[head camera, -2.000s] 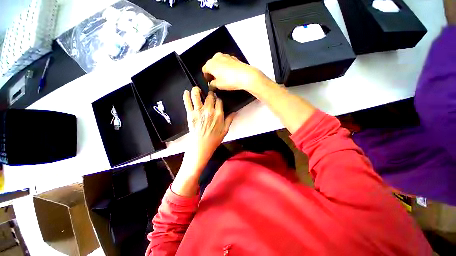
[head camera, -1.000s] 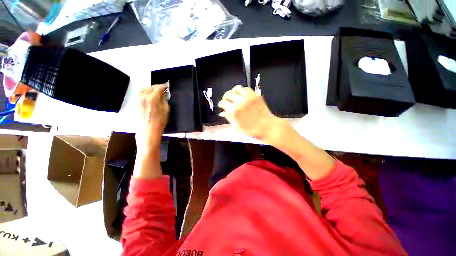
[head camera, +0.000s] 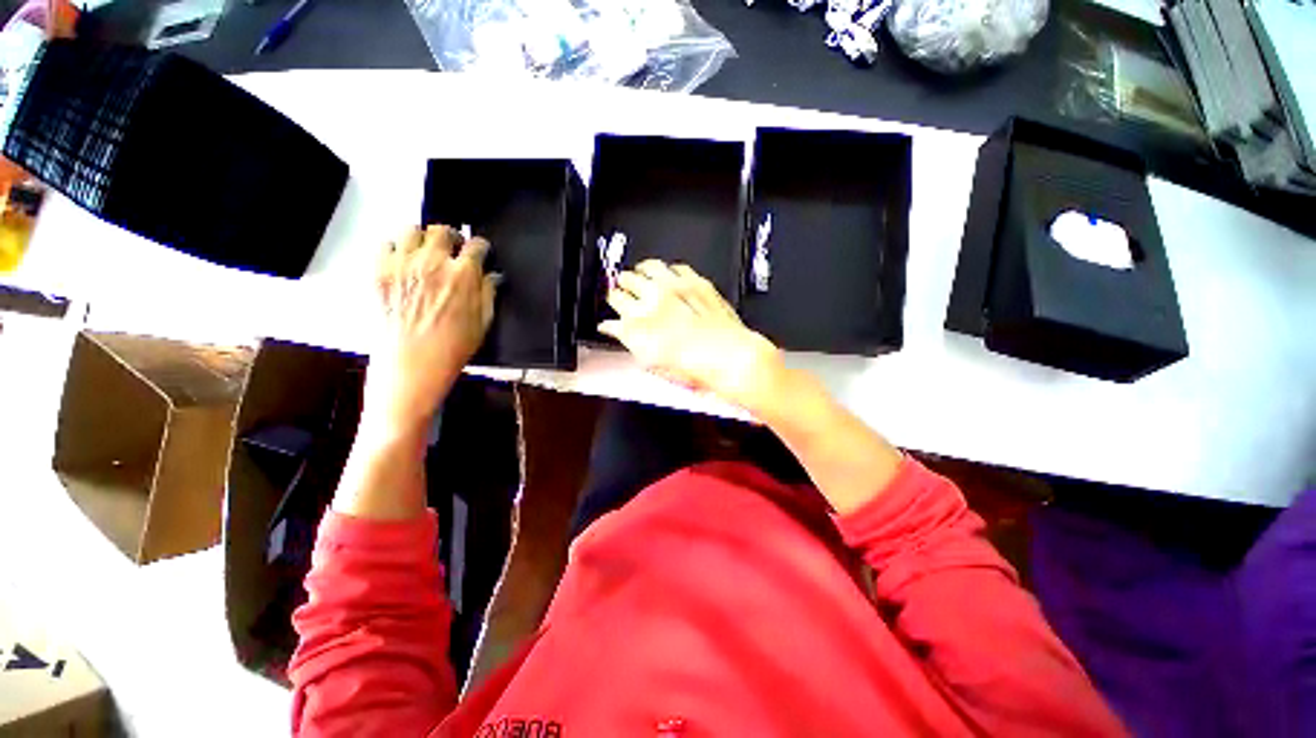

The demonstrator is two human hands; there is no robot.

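Three open black box bases stand side by side on the white bench: a left one [head camera: 531,274], a middle one [head camera: 671,195] and a right one [head camera: 837,245]. My left hand [head camera: 437,296] lies over the left base's left side, with a bit of white cable [head camera: 465,231] showing at its fingers; its grip is hidden. My right hand [head camera: 671,320] reaches into the middle base, fingertips just below a white cable [head camera: 612,257]; whether they touch it is unclear. Another white cable [head camera: 762,254] lies along the left side of the right base.
A filled black box [head camera: 1082,296] with a white oval is at right. A black insert stack [head camera: 202,159] is at left. Behind are a clear bag of white cases [head camera: 577,41] and cables [head camera: 854,26]. Cartons [head camera: 159,433] are below the edge. A person in purple [head camera: 1140,620] is at right.
Both hands have moved from the right base to the left and middle ones. The bases now stand more evenly in a row. The camera view has turned and shifted.
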